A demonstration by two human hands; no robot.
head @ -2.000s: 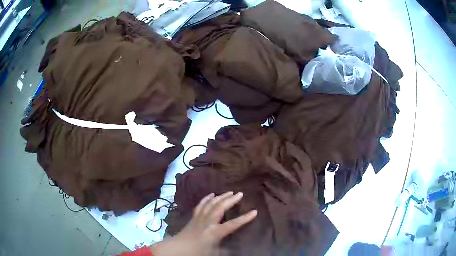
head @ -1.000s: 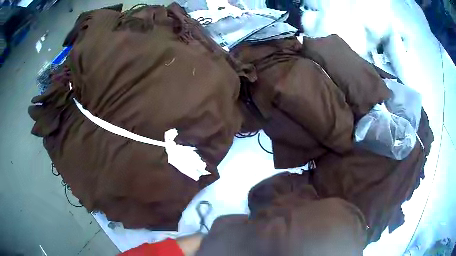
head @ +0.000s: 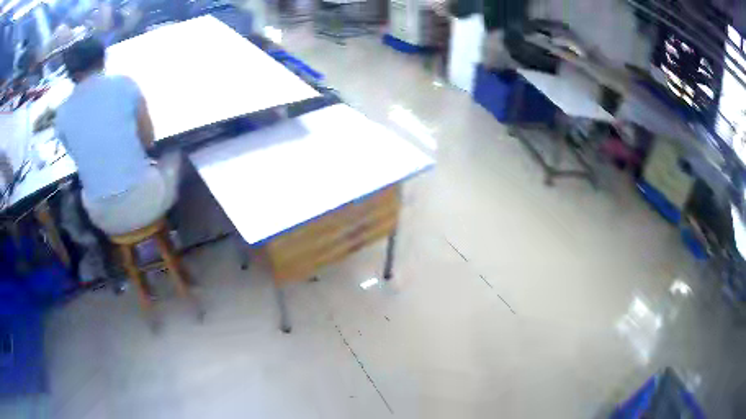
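Note:
Neither my left hand nor my right hand is in the picture. The frame is blurred. Nearest in front of me is the shiny tiled floor (head: pixel 458 344). Part of a blue crate (head: pixel 661 399) with dark contents is cut off by the bottom edge at the right. A small white-topped table (head: pixel 315 168) with a blue edge and a wooden side panel stands ahead, left of centre. No brown cloth shows.
A person in a light top (head: pixel 105 135) sits on a wooden stool (head: pixel 151 245) with their back to me, at a large white table (head: pixel 208 69). Blue containers (head: pixel 20 327) stand at the left edge. Workstations with tables (head: pixel 564 94) line the right side.
The view has swung away from the table with brown bundles to the room and floor. My hand and red sleeve have left the picture, as have the bundles and plastic bag.

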